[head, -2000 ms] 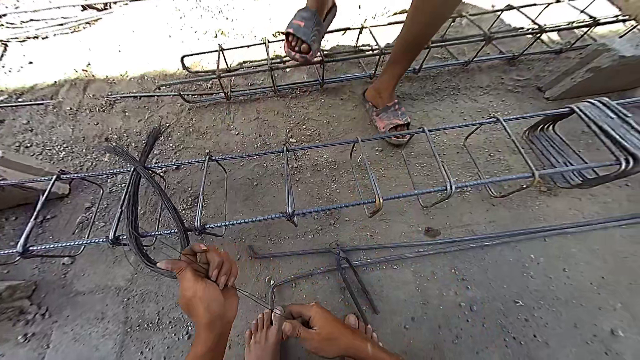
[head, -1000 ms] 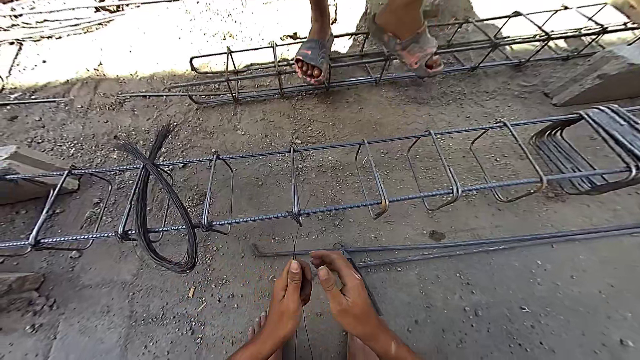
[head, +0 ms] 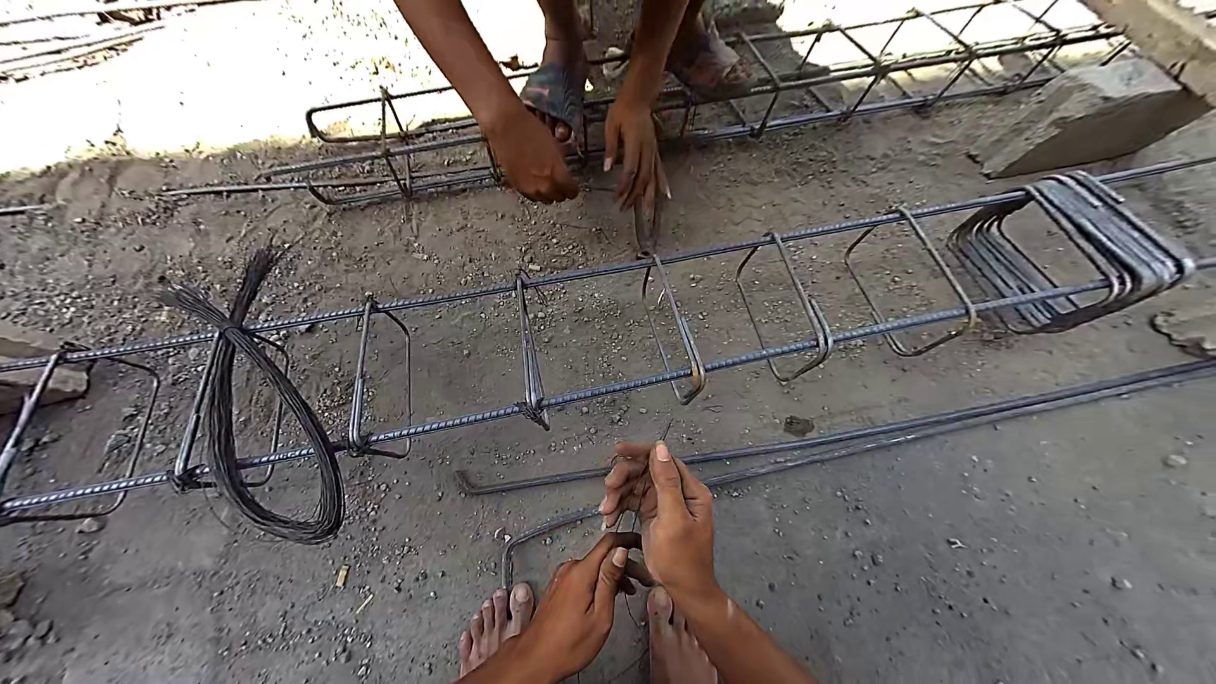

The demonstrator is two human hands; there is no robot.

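My left hand pinches thin tie wire between thumb and fingers, low in the middle of the view. Just above it, my right hand has the same wire at its fingertips. Beyond both hands, a long rebar frame with bent steel stirrups lies across the ground. A looped bundle of tie wire hangs over its left part. Several stirrups are bunched together at its right. Bent rebars lie on the ground behind my right hand. No pliers can be made out.
Another person's hands are low by the near side of a second rebar cage, at the top. Concrete blocks stand at upper right, and another is at the left edge. My bare feet are at the bottom.
The wire bundle lay under my left hand two seconds ago; my hands are now together around thin wire. The other person's hands have come into view, reaching down.
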